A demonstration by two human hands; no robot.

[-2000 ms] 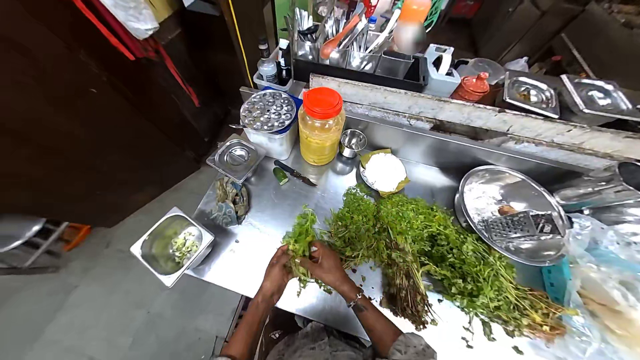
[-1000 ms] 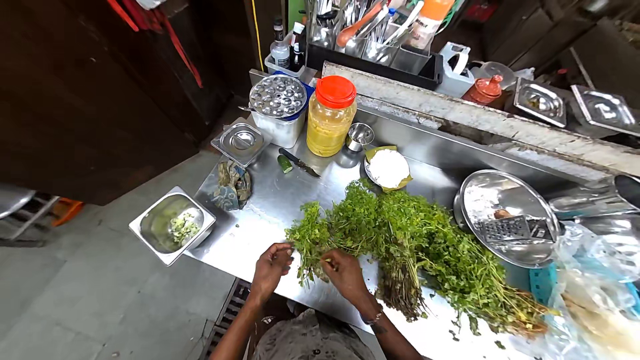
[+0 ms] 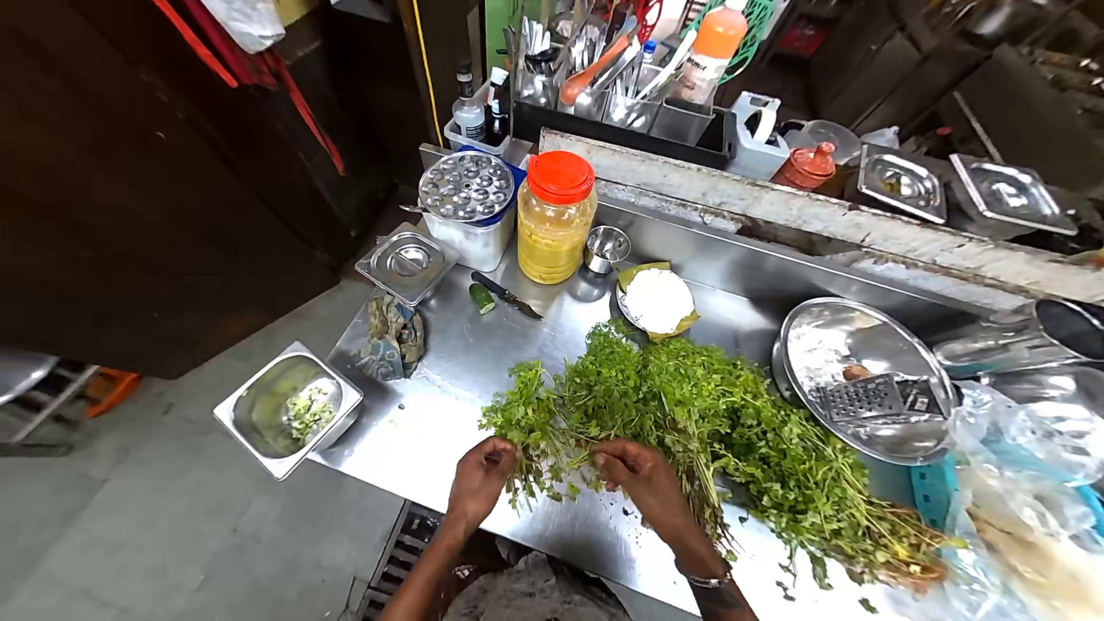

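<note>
A large heap of leafy green herbs, probably coriander, (image 3: pixel 759 431) lies across the steel counter, stems and roots toward the lower right. At its left end, a smaller bunch (image 3: pixel 526 414) lies between my hands. My left hand (image 3: pixel 483 474) touches this bunch's left edge with thumb and fingers bent together; whether it pinches a sprig is unclear. My right hand (image 3: pixel 638 479) is at the stems on the other side, its thumb and forefinger around thin stems. A knife (image 3: pixel 509 296) lies beside a cut piece of green vegetable (image 3: pixel 482 298) behind the bunch.
A steel pan with chopped green pieces (image 3: pixel 237 412) juts past the counter's left edge. Crumpled cloth (image 3: pixel 392 341), a red-lidded jar (image 3: pixel 556 224), a steel cup (image 3: pixel 607 248) and a bowl of white food (image 3: pixel 657 300) stand behind. A steel basin with a grater (image 3: pixel 862 315) is at right.
Two seconds ago both hands were close together holding a sprig of herbs; they have since moved apart. Herbs now lie on the counter between them.
</note>
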